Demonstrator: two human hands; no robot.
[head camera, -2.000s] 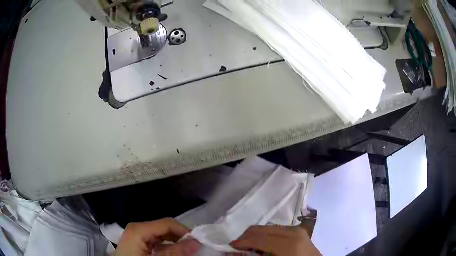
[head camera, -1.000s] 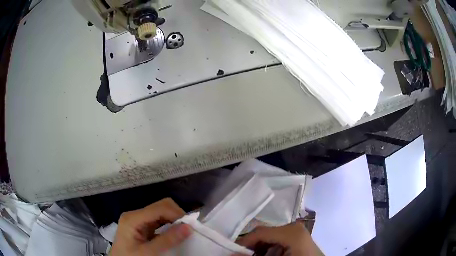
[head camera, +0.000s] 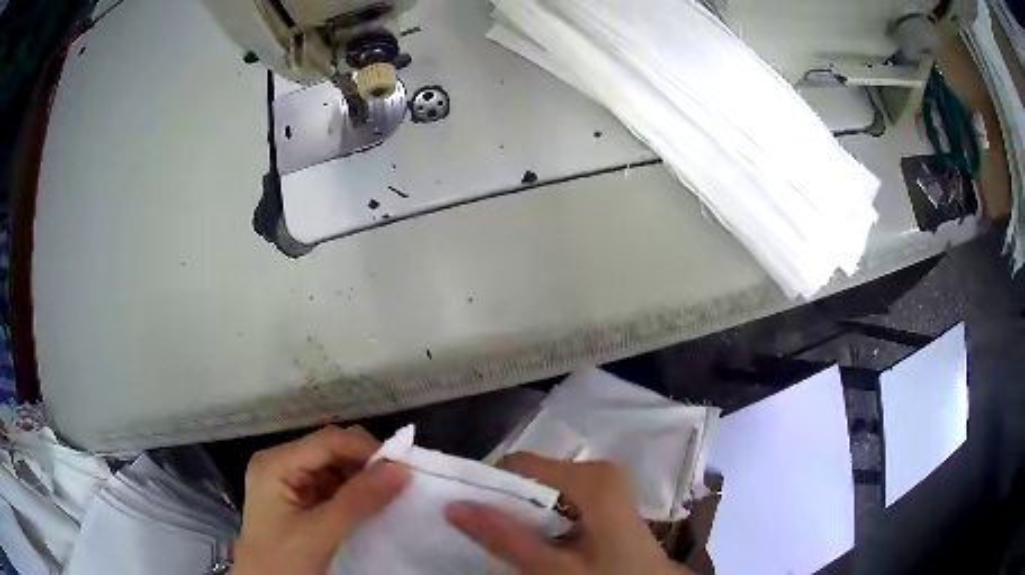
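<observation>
My left hand (head camera: 320, 494) pinches the left corner of a white sewn piece (head camera: 450, 494) below the table's front edge. My right hand (head camera: 579, 511) grips the right side of the same piece, thumb on top. A folded edge with a dark line runs along its top between my hands, and a small white tip sticks up by my left hand. The lower part of the piece is cut off by the picture's edge. More white sewn pieces (head camera: 613, 432) lie behind and right of my right hand.
The sewing machine's tension knob (head camera: 375, 79) is at upper left of the cream table (head camera: 337, 326). A stack of white strips (head camera: 719, 135) crosses the table's right side. Teal-handled scissors (head camera: 950, 124) lie far right. White stool tops (head camera: 785, 472) stand lower right; white bundles (head camera: 146, 517) lower left.
The folded strip standing up between my hands is now down, and the piece's folded edge shows flat between my fingers. My right hand has turned, its thumb now on the piece. The view has shifted slightly.
</observation>
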